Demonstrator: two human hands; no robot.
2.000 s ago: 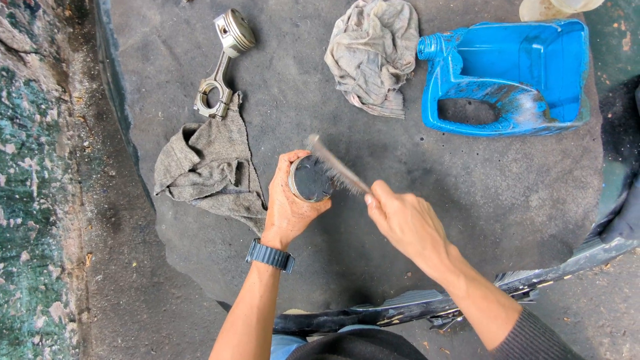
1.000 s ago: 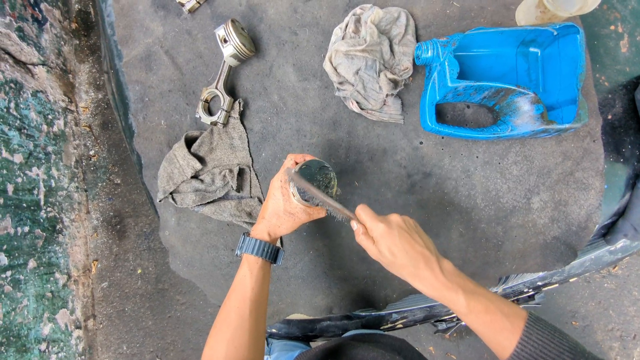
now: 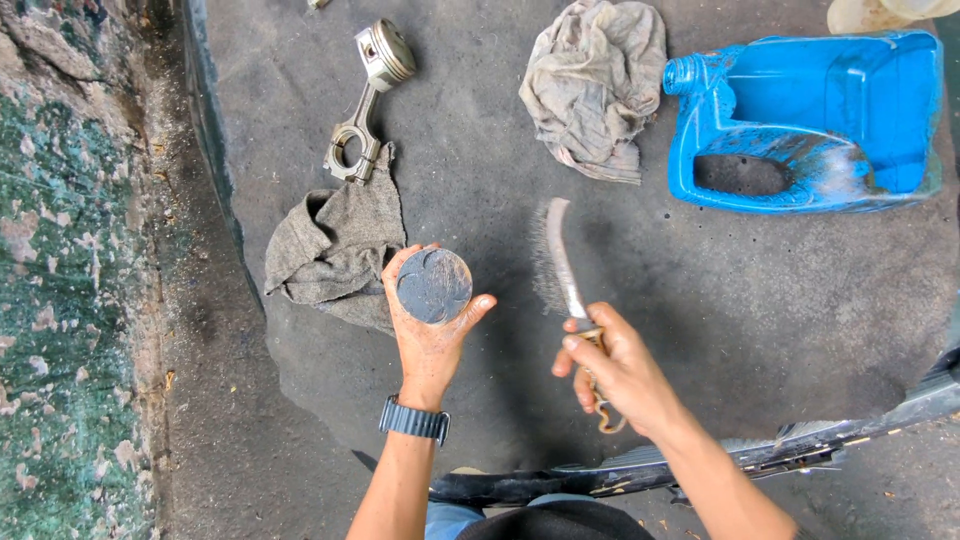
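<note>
My left hand (image 3: 431,341), with a watch on its wrist, holds a piston (image 3: 435,286) whose round, dark, carbon-stained crown faces up; the thumb stands out to the right and the piston's lower part is hidden. In my right hand (image 3: 619,367) is the handle of a wire brush (image 3: 561,255), its head pointing up and its bristles facing left toward the piston, apart from it. A grey-brown rag (image 3: 341,251) lies just behind my left hand. Above that rag, a second piston with its connecting rod (image 3: 360,131) lies with the big end at the rag's tip.
A crumpled pale rag (image 3: 596,90) lies at the top middle. Right of it is a cut-open blue plastic jug (image 3: 810,124), and translucent containers (image 3: 862,16) stand at the top right edge. Dark sheeting (image 3: 480,202) covers the surface. A peeling green wall (image 3: 67,315) runs along the left.
The wire brush was over the piston crown one second ago; now it is clear of it, to the right, and more upright. The left thumb has come away from the piston's side.
</note>
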